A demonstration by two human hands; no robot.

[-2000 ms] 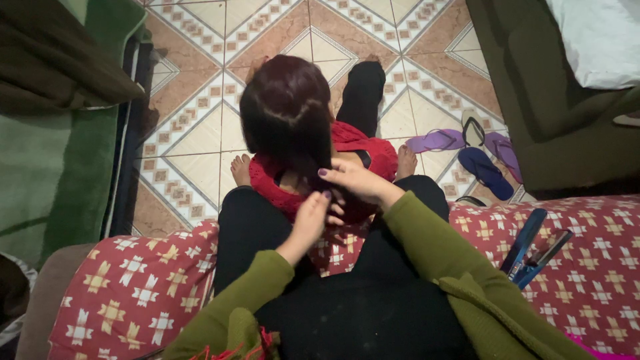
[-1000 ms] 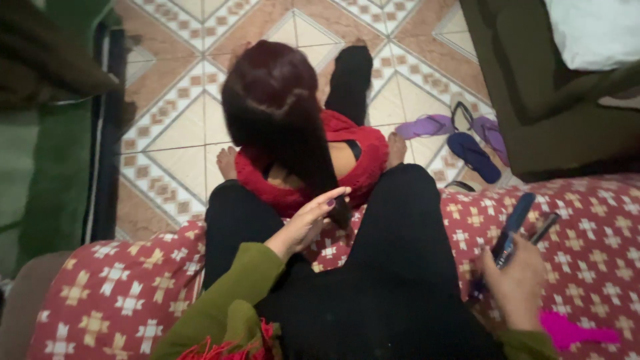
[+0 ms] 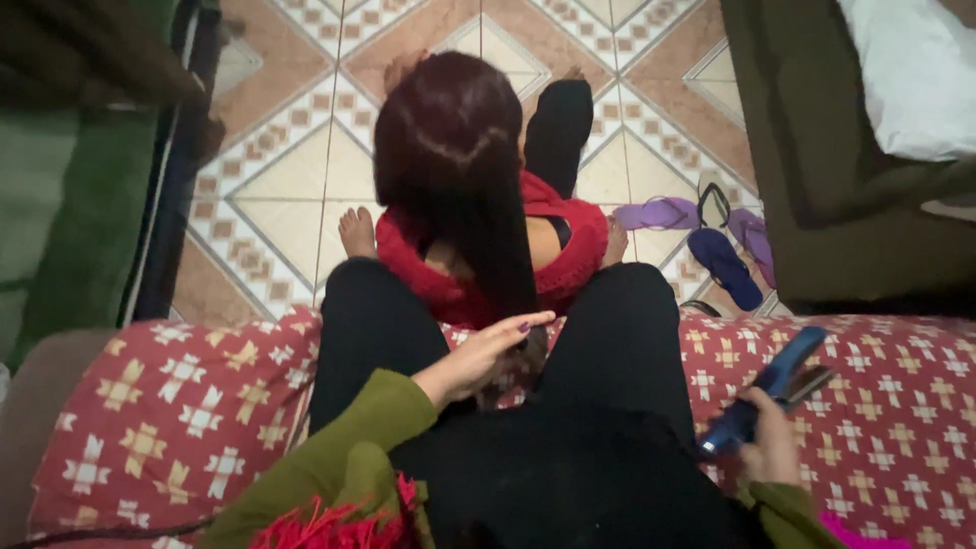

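A person in a red top [image 3: 412, 267] sits on the floor between my knees, back toward me, with long dark hair [image 3: 488, 236] hanging down. At the ends of that hair is my left hand [image 3: 488, 347], its fingers closed around a lock and one finger extended. On the right, my right hand [image 3: 770, 438] grips a blue hair straightener [image 3: 785, 362] by its handle, its plates apart. The straightener is over the patterned red cover, away from the hair.
I sit on a seat with a red patterned cover [image 3: 884, 427]. Purple flip-flops [image 3: 659, 213] and a dark blue flip-flop [image 3: 724, 267] lie on the tiled floor. Dark furniture [image 3: 839, 252] bearing a white cloth [image 3: 915, 84] stands at right. A dark cord [image 3: 122, 532] runs at lower left.
My right hand has left the hair and taken hold of the straightener, which lay on the cover at right. It has now raised it a little. My left hand has stayed at the hair.
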